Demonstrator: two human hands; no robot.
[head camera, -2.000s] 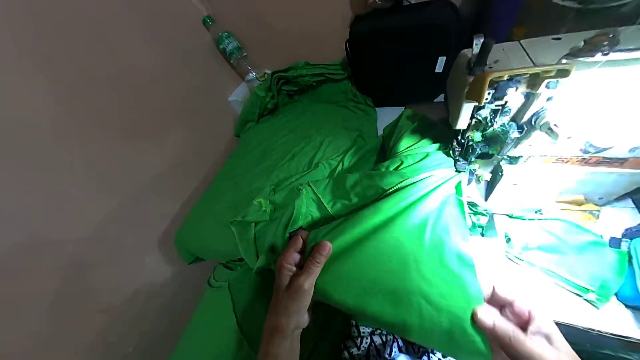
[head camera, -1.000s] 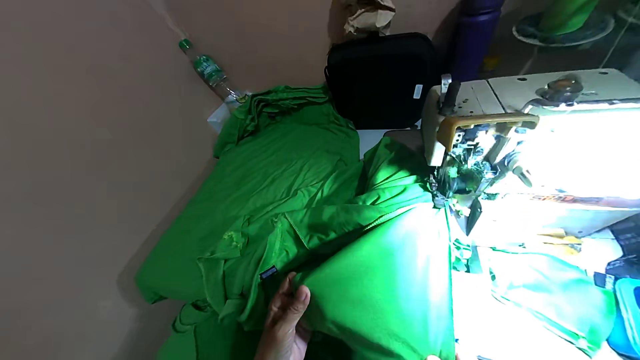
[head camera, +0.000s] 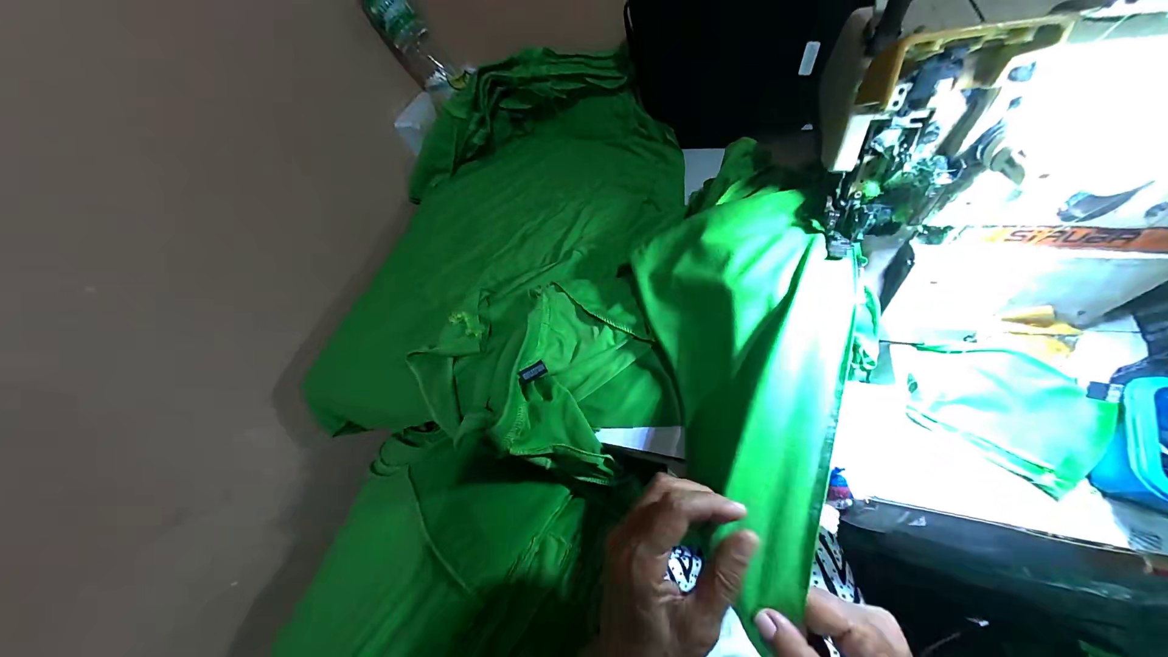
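Note:
A green knit fabric piece (head camera: 776, 365) runs from under the presser foot of a sewing machine (head camera: 844, 224) down toward me. My right hand (head camera: 844, 625), at the bottom edge, pinches its lower end between thumb and fingers. Beside the strip's left edge is my left hand (head camera: 675, 557), thumb and fingers apart, with no cloth seen between them. More green garments (head camera: 547, 201) lie stacked at the left, one with a small dark label (head camera: 533, 371). Another green garment (head camera: 429, 557) hangs below the stack.
A plastic bottle (head camera: 401, 27) and a black case (head camera: 739, 73) stand behind the stack. On the lit table at right lie a green fabric piece (head camera: 1022, 411) and a blue container (head camera: 1136, 438). The table's dark front edge (head camera: 985, 525) runs below them. A brown wall (head camera: 182, 274) is at left.
My left hand has let go of the cloth and moved right, beside the strip. The fabric at the machine, spread wide before, now hangs as a narrower strip. The view has shifted closer.

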